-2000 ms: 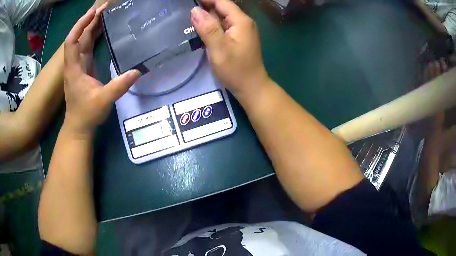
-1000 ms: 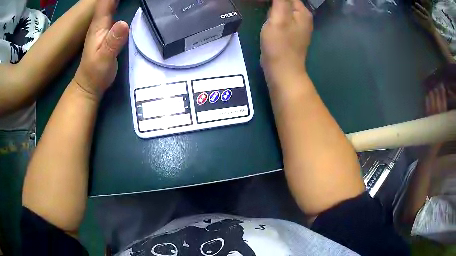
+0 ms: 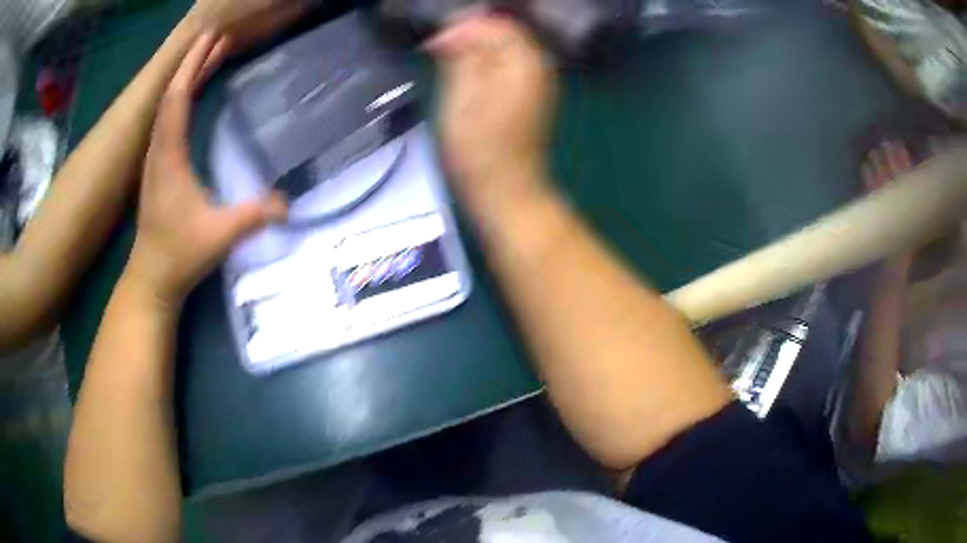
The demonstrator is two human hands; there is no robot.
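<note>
A black printed product box (image 3: 318,95) lies on the round plate of a white digital scale (image 3: 308,233). The frame is blurred and the scale's display is washed out. My left hand (image 3: 191,202) is at the left side of the box, thumb stretched toward its front left corner; whether it grips cannot be told. My right hand (image 3: 493,101) is blurred, to the right of the box, with bent fingers near the top edge; whether it holds anything cannot be told.
The green table (image 3: 679,159) has a curved front edge. A pale round pole (image 3: 816,244) crosses at right. Another person's forearm (image 3: 95,191) reaches in at left, beside my left arm. Blurred dark things (image 3: 573,21) lie at the top. Another person's hand shows at right.
My left hand has come in closer to the box, and my right hand's fingers have bent. The box stays on the scale. The view has shifted and turned, blurring the scene.
</note>
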